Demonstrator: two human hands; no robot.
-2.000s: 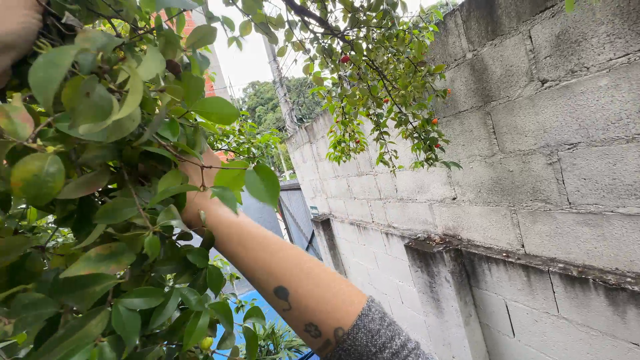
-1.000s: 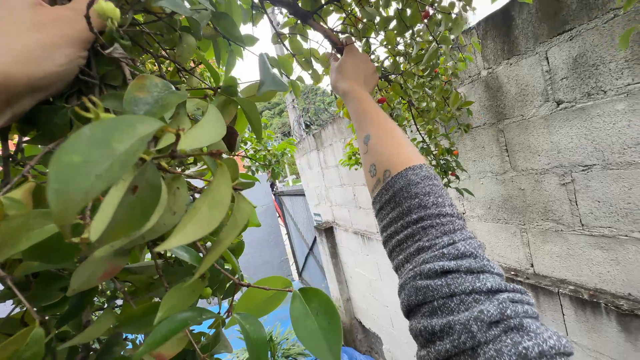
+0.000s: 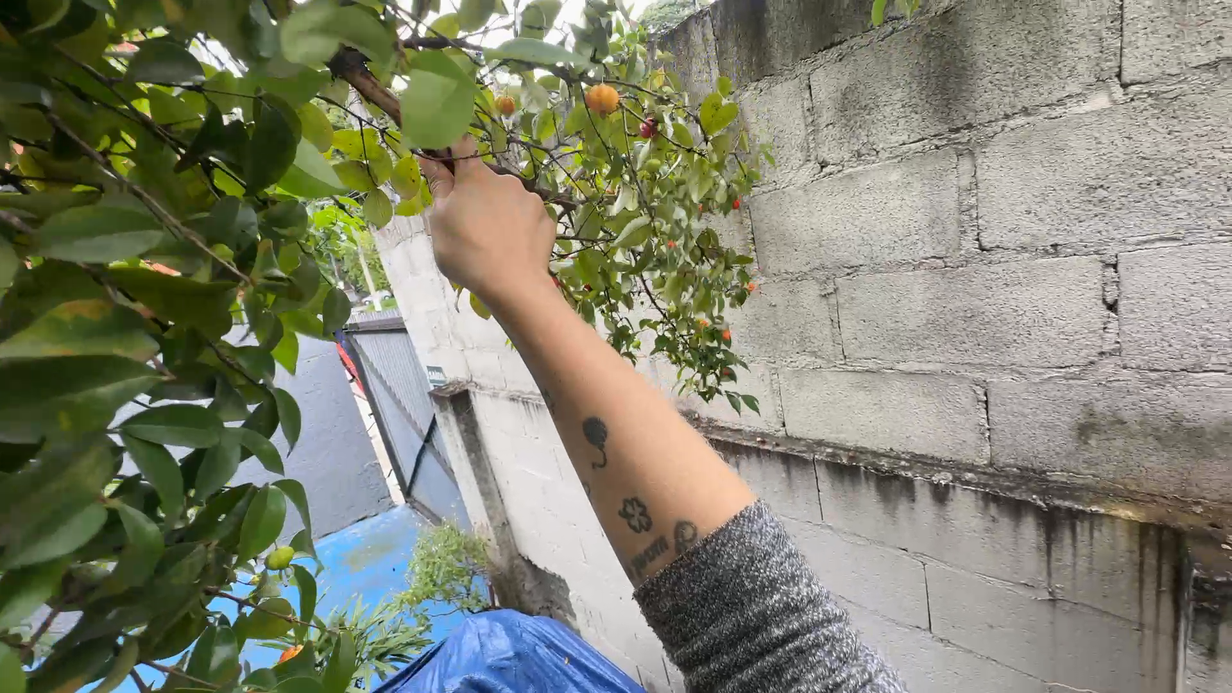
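My right hand (image 3: 491, 221), at the end of a bare forearm with a grey knit sleeve pushed up, is closed around a woody tree branch (image 3: 371, 89) at upper centre. Leaves partly cover the fingertips. Just right of the hand, an orange ribbed fruit (image 3: 603, 99) and a dark red one (image 3: 649, 128) hang among small leaves. Several smaller red and orange fruits dot the hanging twigs (image 3: 674, 289) beyond. My left hand is out of the frame.
Dense leafy foliage (image 3: 87, 385) fills the left side, with a green fruit (image 3: 280, 557) low in it. A concrete block wall (image 3: 924, 318) runs along the right. Below are a blue tarp (image 3: 515, 659) and shrubs; a metal gate (image 3: 404, 404) stands behind.
From behind the left foliage, my right hand has moved to the upper branch, which it holds in the last two frames. My left hand, at upper left earlier, has left the view.
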